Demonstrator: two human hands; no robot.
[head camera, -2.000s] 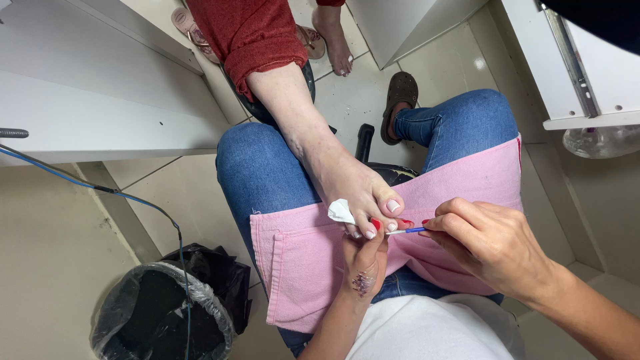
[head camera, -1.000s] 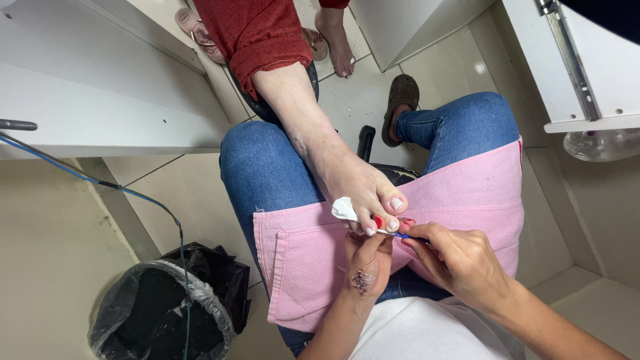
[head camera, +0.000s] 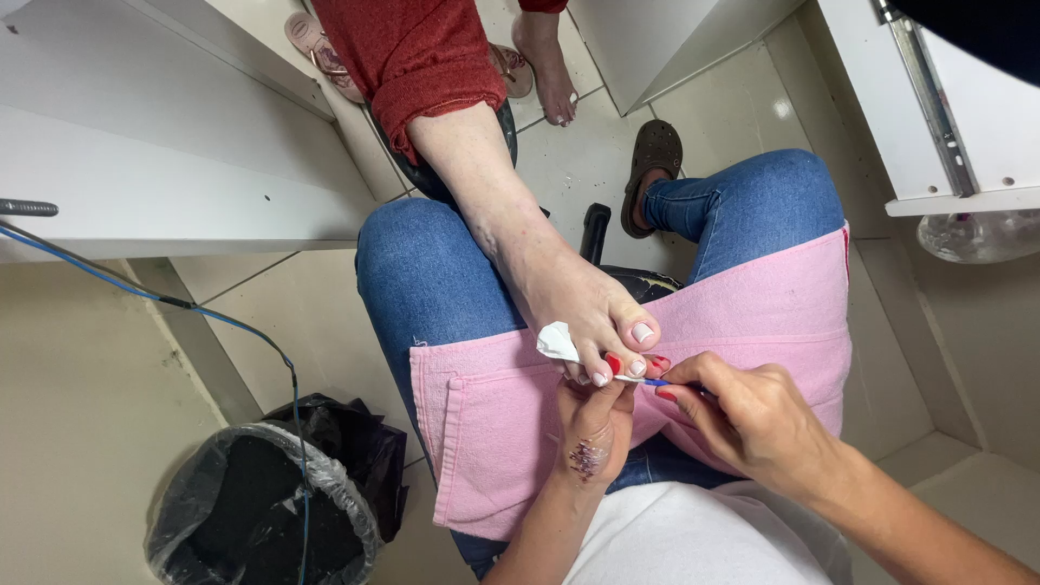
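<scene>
Another person's foot (head camera: 569, 280), its toenails painted white or pale, rests on a pink towel (head camera: 504, 439) over my lap. My left hand (head camera: 597, 422) holds its toes from below, red-nailed fingers showing between and beside them; purplish marks are on the back of this hand. Between the fingertips of my right hand (head camera: 756, 406) is a thin blue stick (head camera: 652, 381) with a white tip. That tip touches the toe next to the big toe, near the nail edge. A piece of white tissue (head camera: 556, 341) sticks up by the smaller toes.
A bin with a clear plastic liner (head camera: 357, 496) stands on the tiled floor at lower left, a black bag (head camera: 394, 455) beside it. A blue cable (head camera: 244, 323) hangs over the bin. White furniture panels (head camera: 162, 179) flank both sides. The person's other foot (head camera: 548, 73) is farther back.
My right hand has shifted slightly, and the stick's tip has moved from the side of the toes nearer the big toe toward the toes. My left hand stays under the toes.
</scene>
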